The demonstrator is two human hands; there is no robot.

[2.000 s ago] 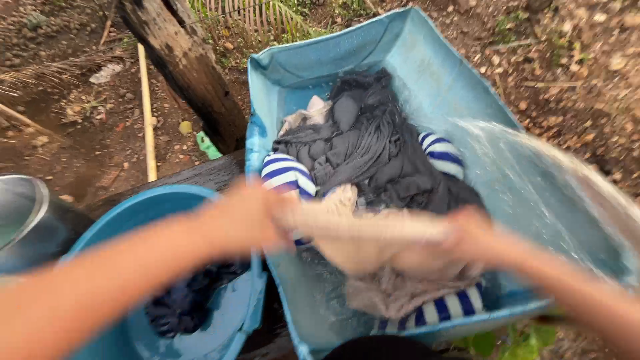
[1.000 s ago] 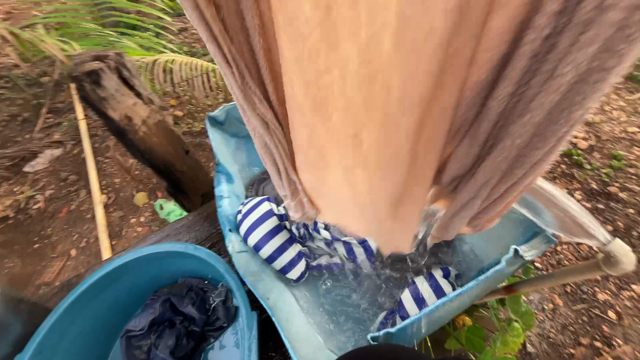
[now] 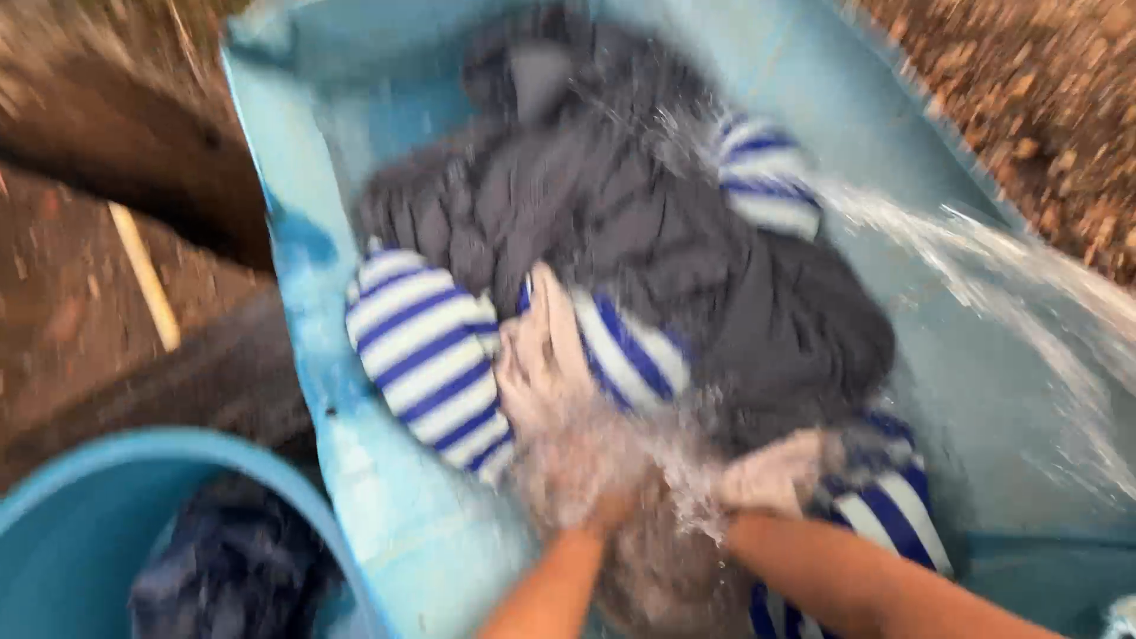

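Both hands are low in a blue tub [image 3: 426,550], blurred by splashing water. My left hand [image 3: 595,470] is at a bunched beige cloth [image 3: 666,577], beside pale folds and blue-and-white striped fabric [image 3: 430,355]. My right hand [image 3: 745,497] is at the other side of the splash, near more striped fabric at the lower right. Blur and water hide the fingers, so their grip cannot be made out. A wet dark grey garment [image 3: 612,213] lies heaped beyond both hands. A stream of water [image 3: 985,248] enters from the right.
A round blue bucket [image 3: 177,444] with dark navy cloth [image 3: 235,568] in it stands at the lower left, close to the tub. A dark wooden post [image 3: 133,151] and a pale stick [image 3: 146,275] are at the left. Stony soil [image 3: 1038,115] lies at the upper right.
The beige cloth, raised high in front of the view a second ago, is now down in the tub. My hands are low among the fabrics, and the view is closer over the tub.
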